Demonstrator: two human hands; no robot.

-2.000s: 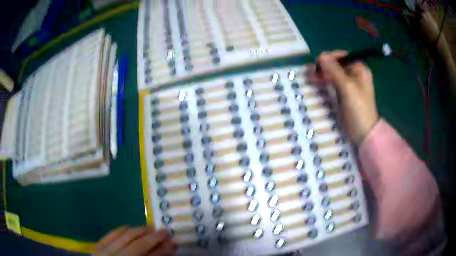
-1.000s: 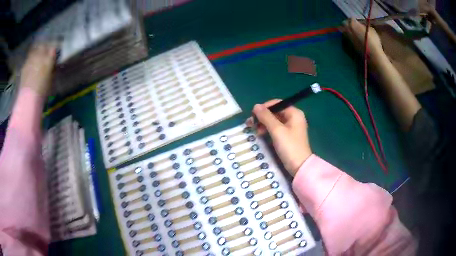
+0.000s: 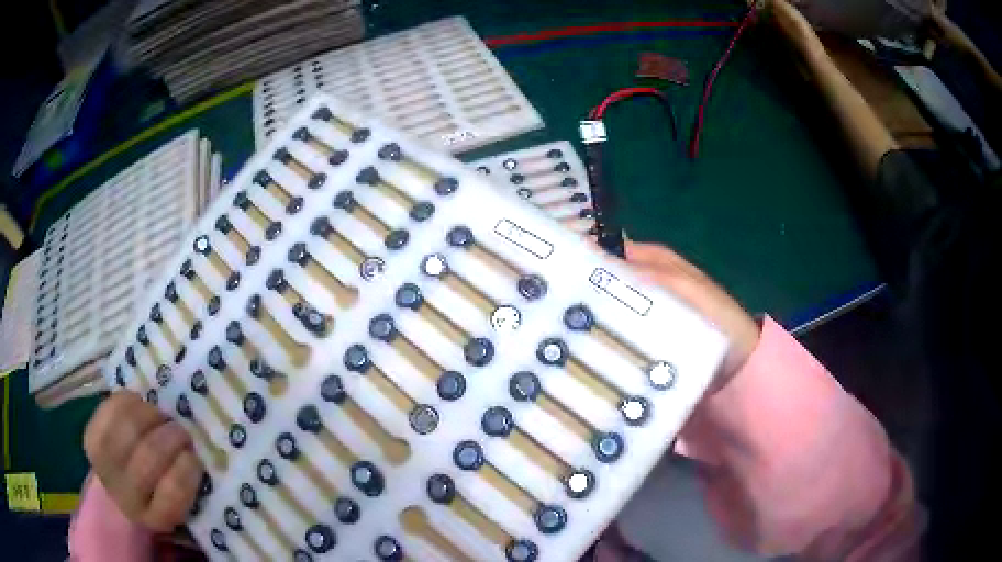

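A white foam tray [image 3: 483, 390] is raised and tilted close in front of me. Its tan slots hold round parts with dark rings; some slot ends are bare. My left hand [image 3: 143, 456] grips its lower left edge. My right hand [image 3: 698, 307] is at its right edge, fingers partly hidden behind it. The black wired pen tool [image 3: 600, 192] stands up from the right hand, its pale label at the top; its lower end is hidden.
Behind the raised tray, another filled tray [image 3: 560, 165] shows partly on the green mat, with a second foam tray [image 3: 451, 137] beyond. Stacked trays [image 3: 121, 263] lie at left and a larger pile [image 3: 242, 49] at the back. Another person's arm [image 3: 830, 88] is at the far right.
My left hand has come from the back-left pile to the front and now holds a raised tray. My right hand has moved to that tray's right edge, and the pen tool has turned upright.
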